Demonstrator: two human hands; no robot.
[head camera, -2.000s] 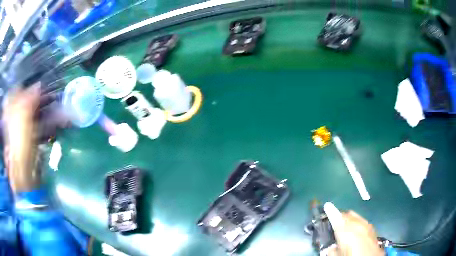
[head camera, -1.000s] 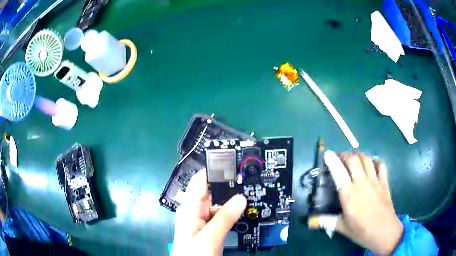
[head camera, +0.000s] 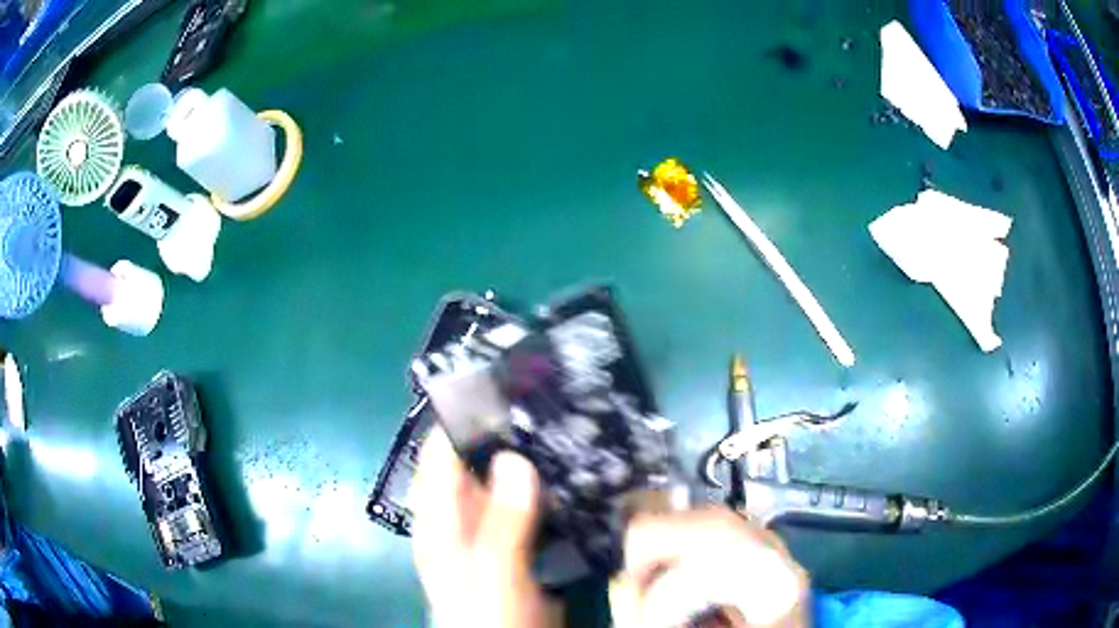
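The black circuit board is tilted and blurred above the opened black camera housing, hiding much of it. My left hand grips the board's near left side, thumb on its face. My right hand is at the board's near right corner, fingers curled; blur hides whether it grips the board. The air blow gun lies on the green mat to the right, brass nozzle pointing away from me, its hose running right.
A spare opened housing lies at left. Tweezers, an amber tape scrap and white wipes lie ahead and right. A blue bin is far right. Small fans, a white bottle and a tape roll stand upper left.
My right hand has let go of the air blow gun and moved left to the board. The board has turned and tilted in my left hand.
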